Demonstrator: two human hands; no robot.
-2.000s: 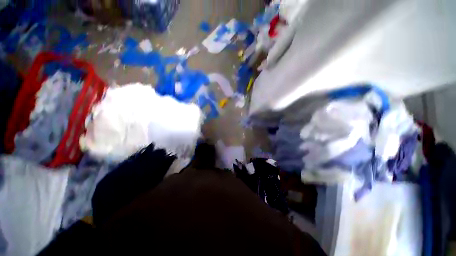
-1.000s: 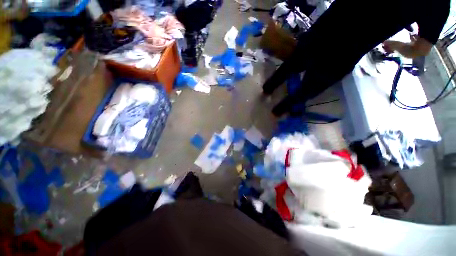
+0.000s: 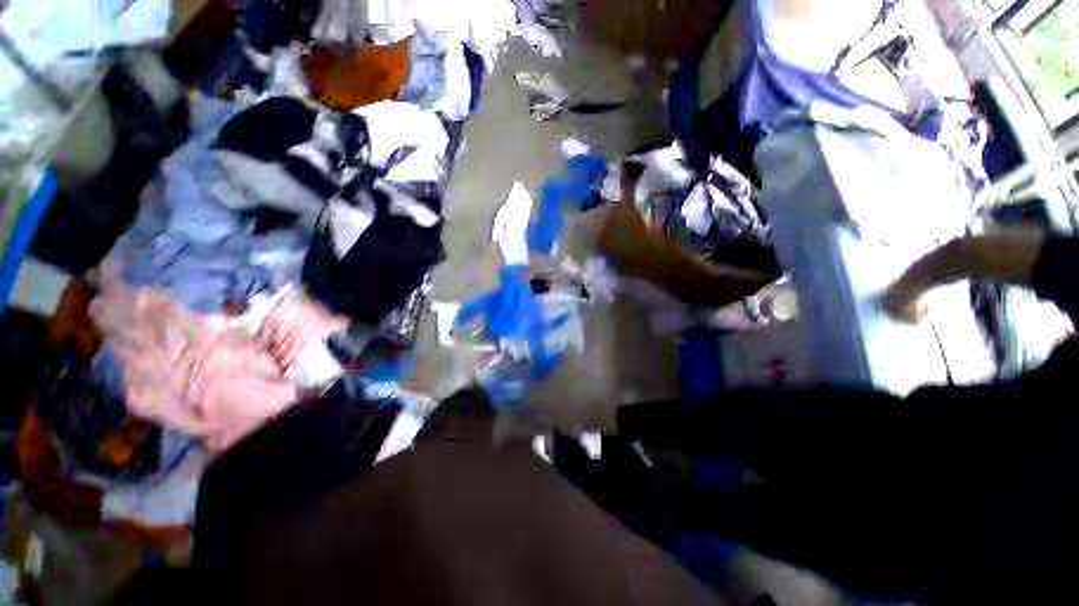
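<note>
No hand of mine can be made out. The wearer's dark brown clothing [image 3: 450, 521] fills the bottom middle. Black cloth [image 3: 296, 468] with a white edge lies against its left side, and more black with small white patches [image 3: 592, 444] shows on its right. Whether my hands are holding this cloth is hidden. Nearest ahead on the floor are blue and white fabric offcuts [image 3: 515, 314]. The picture is blurred.
At left are heaped pink cloth [image 3: 207, 367], pale blue cloth [image 3: 178, 255] and a black-and-white bundle [image 3: 367, 255]. At right, another person's black sleeve [image 3: 828, 474] and hand [image 3: 964, 272] reach over a white table [image 3: 805, 255]. A brown carton [image 3: 669, 260] stands ahead.
The view has moved forward along the aisle. The blue crate and the red-and-white sack have left the picture. The other person and the pink cloth are now much nearer.
</note>
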